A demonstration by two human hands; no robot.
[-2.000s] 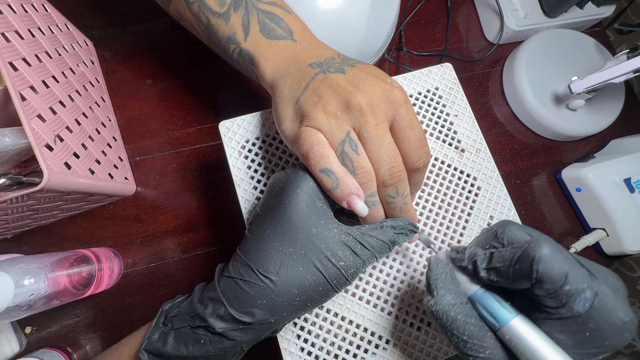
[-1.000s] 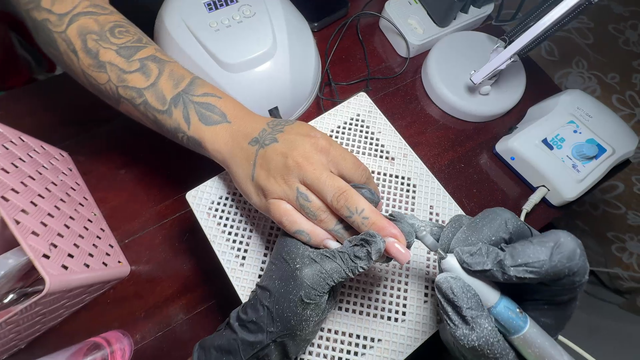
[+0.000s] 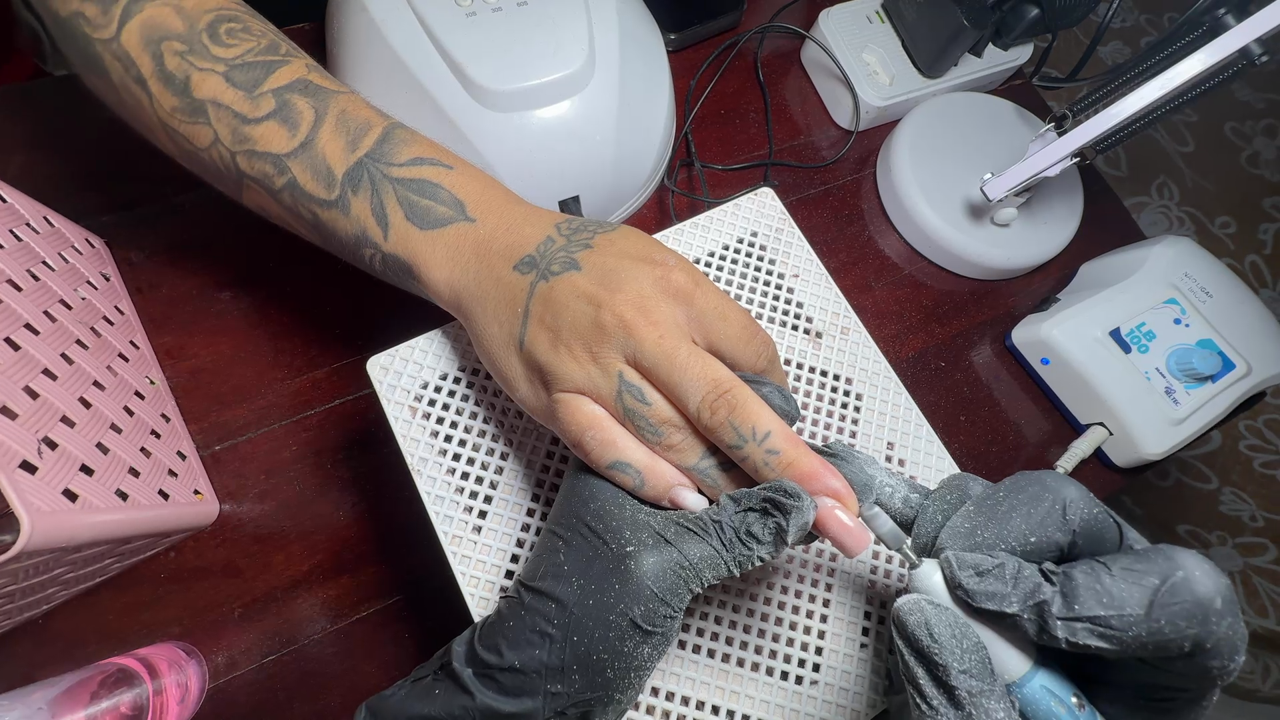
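My left hand (image 3: 640, 560), in a dusty black glove, grips a finger of another person's tattooed hand (image 3: 620, 330), with my thumb across the finger near its tip. That finger bears a long, glossy pink nail (image 3: 843, 526). My right hand (image 3: 1060, 590), also gloved in black, holds an electric nail drill (image 3: 975, 615) with a blue and white body. The drill's grey cylindrical bit (image 3: 886, 526) is right beside the edge of the nail; contact cannot be told. Both hands are over a white perforated grille (image 3: 800, 640).
A pink woven plastic basket (image 3: 90, 400) and a pink bottle (image 3: 150, 685) lie left. A white nail lamp (image 3: 510, 100) is behind. A lamp base (image 3: 975, 190), a drill control box (image 3: 1160, 350), a power strip (image 3: 880, 65) and black cables (image 3: 760, 160) occupy the right and back.
The view has shifted. Two seconds ago my left hand held the other person's hand with the drill bit at another spot by the fingertips; now one finger is singled out, its pink nail exposed.
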